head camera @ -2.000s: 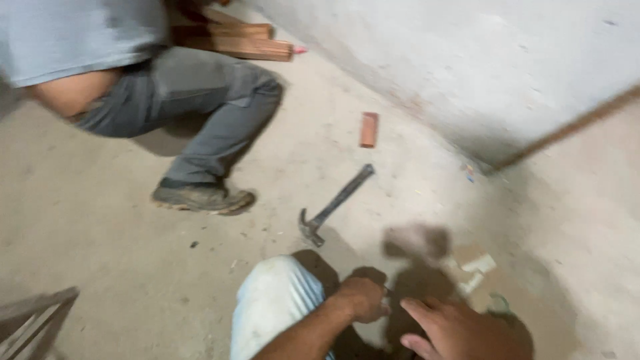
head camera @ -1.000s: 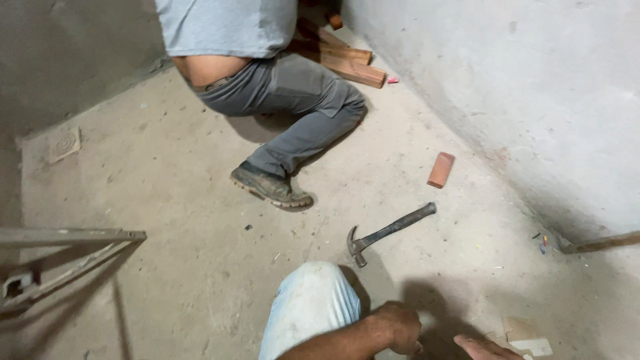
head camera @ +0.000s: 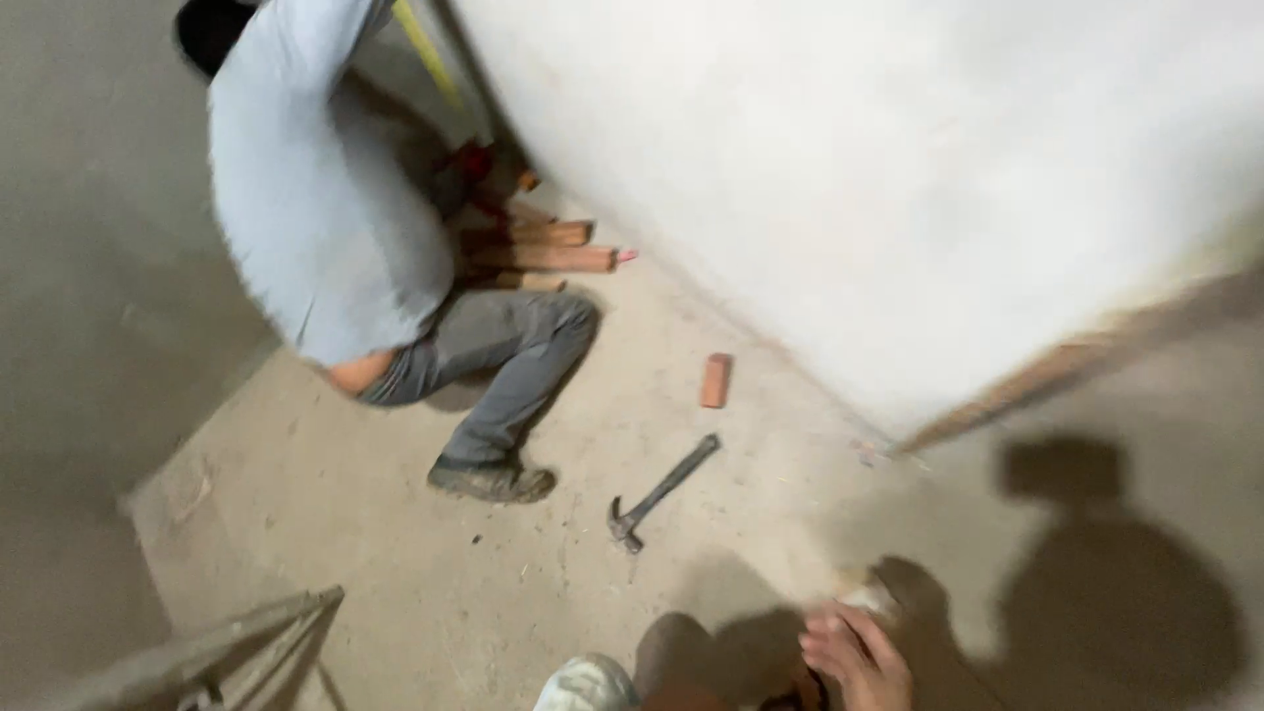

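My right hand (head camera: 857,654) is low in the view, its fingers stretched out over the floor beside pale scraps (head camera: 869,598), with nothing seen in it. Of my left arm and hand (head camera: 691,697) only a dim part shows at the bottom edge; what its fingers do is hidden. A claw hammer (head camera: 664,494) with a dark handle lies on the floor ahead, apart from both hands. Beyond its handle end is a short reddish wood block (head camera: 716,380). My knee in pale trousers (head camera: 588,683) shows at the bottom.
Another person (head camera: 326,197) crouches at the left, facing the wall (head camera: 839,178), beside several wooden pieces (head camera: 543,259) and a yellow strip (head camera: 427,51). A frame of narrow bars (head camera: 247,632) stands at the lower left. A wall's bottom edge (head camera: 1047,390) runs off to the right.
The view has swung, now showing more of the crouching person and the wall. My left hand, plain in the earlier frames, is now mostly out of sight. The hammer and block keep their places on the floor.
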